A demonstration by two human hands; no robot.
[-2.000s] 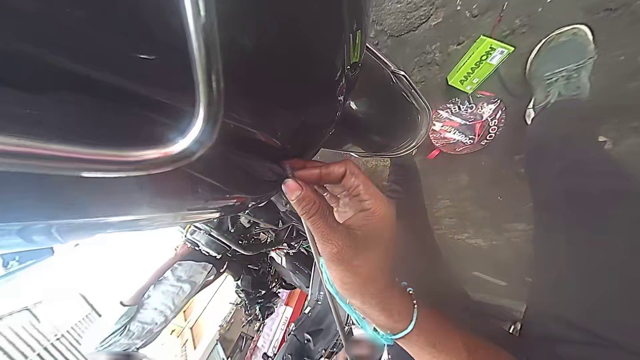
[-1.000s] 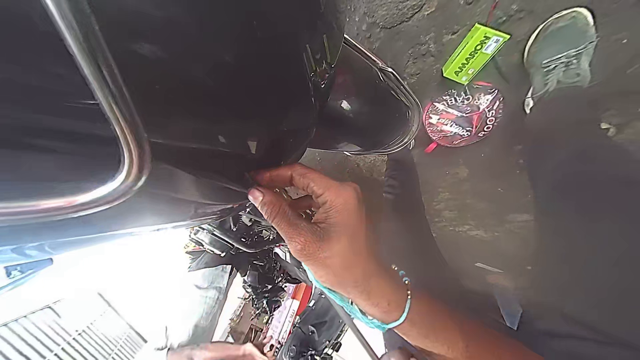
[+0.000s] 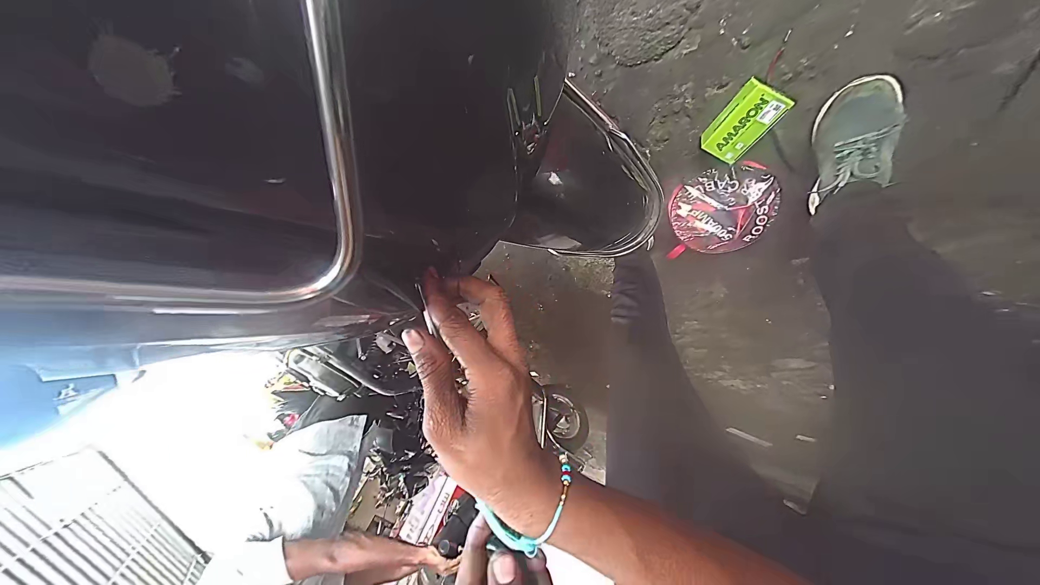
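My right hand (image 3: 479,390), with a beaded turquoise bracelet, reaches up to the lower edge of a glossy black vehicle body panel (image 3: 439,138). Its index fingertip touches that edge, and the thumb stands a little apart from it. A thin pale strip (image 3: 431,323) shows between thumb and index finger; whether they grip it is unclear. Fingers that look like my left hand (image 3: 500,565) show at the bottom edge, below the bracelet, beside something dark; the rest is out of frame. A bent chrome bar (image 3: 345,195) runs across the panel.
A rounded black part with a chrome rim (image 3: 642,195) juts out right of the panel. On the ground lie a green Amaron box (image 3: 746,120) and a round printed pouch (image 3: 723,210), near a grey shoe (image 3: 861,134). Another person's forearm (image 3: 349,554) and motorcycles (image 3: 565,418) are beyond.
My right thumb has come away from the index finger at the panel edge. Another person's forearm now reaches in at the bottom. The view has shifted.
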